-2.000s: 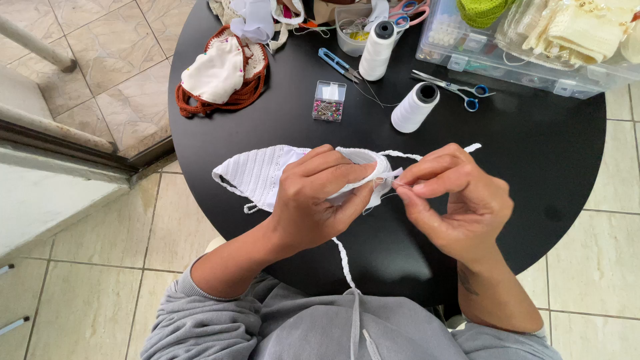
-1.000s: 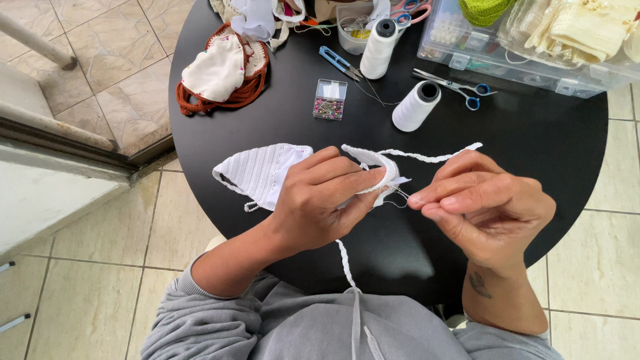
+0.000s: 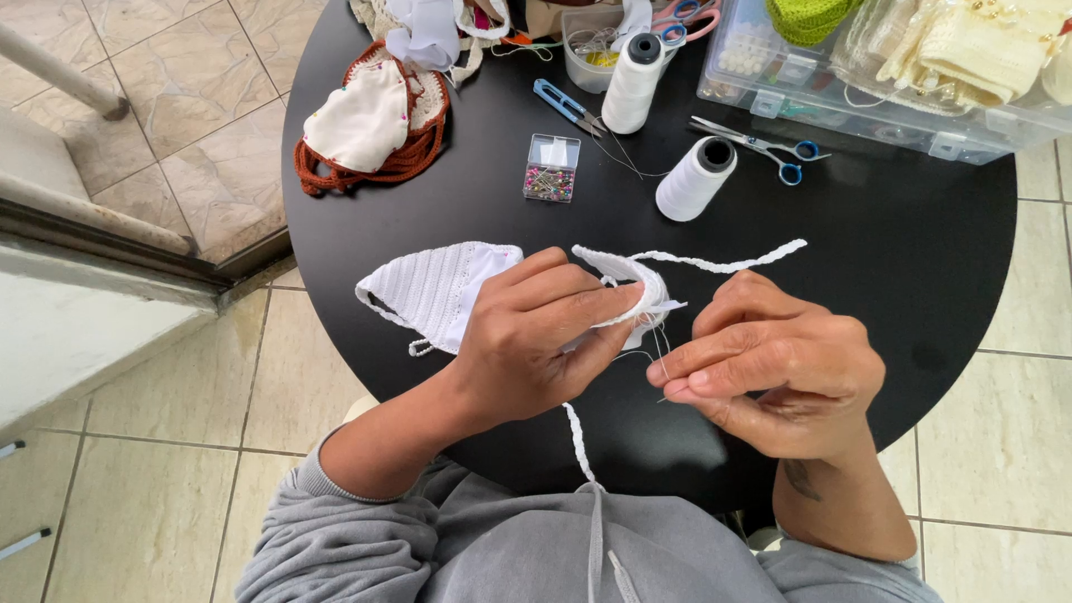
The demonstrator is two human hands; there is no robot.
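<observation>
My left hand (image 3: pixel 544 335) pinches the folded edge of a white crocheted piece (image 3: pixel 423 289) with a white fabric lining; part of the piece is hidden behind the fingers. Its left cup lies on the table, and braided white cords trail to the right and toward my lap. Right of it, my right hand (image 3: pixel 775 364) has thumb and fingertips closed on a thin sewing needle (image 3: pixel 663 399), mostly covered by the fingers. Fine thread (image 3: pixel 662 339) runs between the needle and the fabric edge. The two hands are apart.
On the round black table (image 3: pixel 904 251) stand two white thread cones (image 3: pixel 631 84), a box of pins (image 3: pixel 550 170), thread snips (image 3: pixel 565 105) and scissors (image 3: pixel 762 146). A rust-trimmed crocheted piece (image 3: pixel 360 121) lies upper left. A clear organizer box (image 3: pixel 879 126) bears yarn work at upper right.
Since two seconds ago my right hand has moved away from the fabric edge, to the right and down, with thread stretched between. My left hand keeps its hold on the crocheted piece.
</observation>
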